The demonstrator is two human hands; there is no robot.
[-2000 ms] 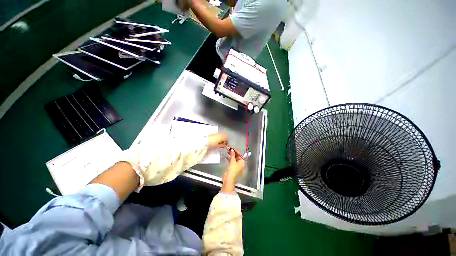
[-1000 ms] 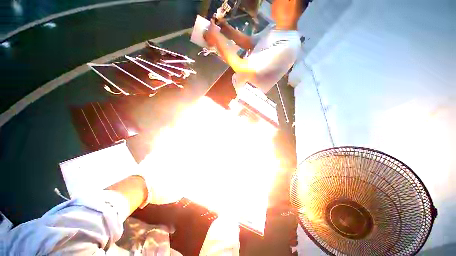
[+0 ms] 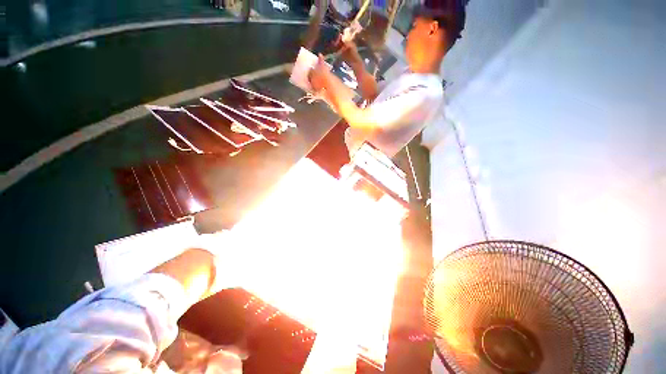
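The light box (image 3: 321, 248) in front of me is lit, and its white-orange glare washes out its surface. My left forearm (image 3: 191, 272) reaches into the glare from the left, and my right sleeve (image 3: 332, 356) reaches in from below. Both hands are lost in the glare, so I cannot tell what they hold. The bench meter (image 3: 381, 174) stands at the box's far edge, its front partly washed out. A panel with its white back up (image 3: 142, 252) lies left of the box. A dark-faced panel with pale lines (image 3: 157, 191) lies beyond it.
A fanned stack of panels (image 3: 219, 123) lies farther back on the green bench. A coworker (image 3: 398, 109) beyond the meter holds a small white panel (image 3: 303, 69). A large floor fan (image 3: 526, 314) stands at the right by the white wall. A curved conveyor (image 3: 95, 88) runs at the upper left.
The light box has gone from grey to glaring, and my hands have vanished in the light. The view has tilted up, so more of the coworker shows and the bench things sit lower.
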